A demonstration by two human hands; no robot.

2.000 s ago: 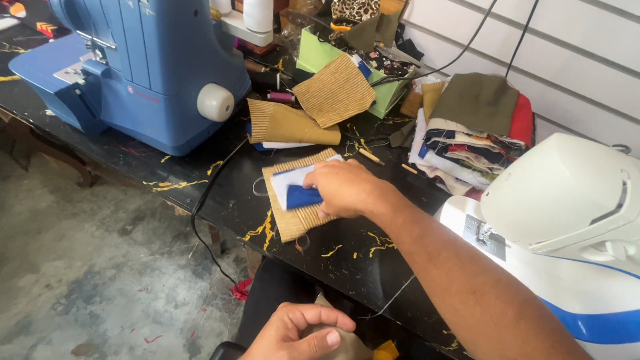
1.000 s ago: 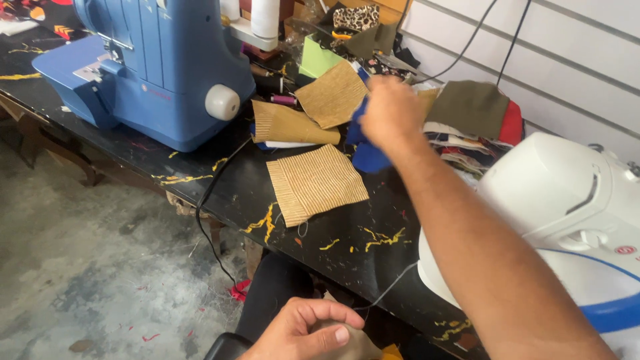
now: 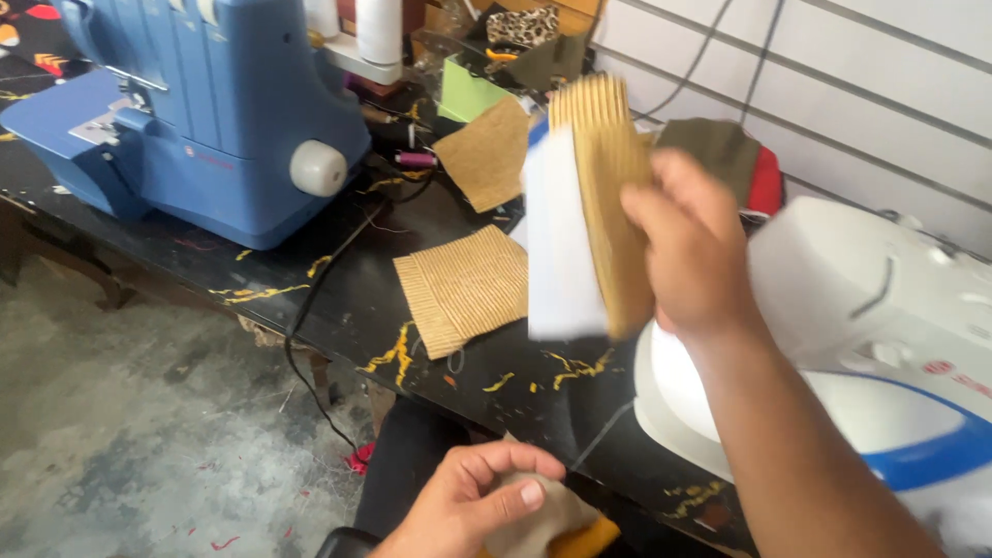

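Observation:
My right hand point(image 3: 694, 240) grips a folded tan ribbed fabric piece point(image 3: 616, 209) together with a white and blue fabric piece point(image 3: 562, 240), raised above the black table and slightly blurred. Below and left of it, a square of tan ribbed fabric point(image 3: 469, 287) lies flat on the table. A plain tan fabric piece point(image 3: 488, 155) rests farther back. My left hand point(image 3: 484, 496) is low at the table's near edge, fingers curled and apart, over beige fabric point(image 3: 535, 515) on my lap; whether it touches that fabric is unclear.
A blue sewing machine point(image 3: 201, 116) stands at the left, a white sewing machine point(image 3: 845, 333) at the right. Behind are a purple thread spool point(image 3: 415, 159), a light green box point(image 3: 469, 89) with scraps and a pile of folded fabrics point(image 3: 709, 159). A black cable point(image 3: 291, 333) hangs over the table edge.
The folded tan piece that lay on the table behind the ribbed square is now lifted in my right hand with the white and blue piece. My left hand has stayed low.

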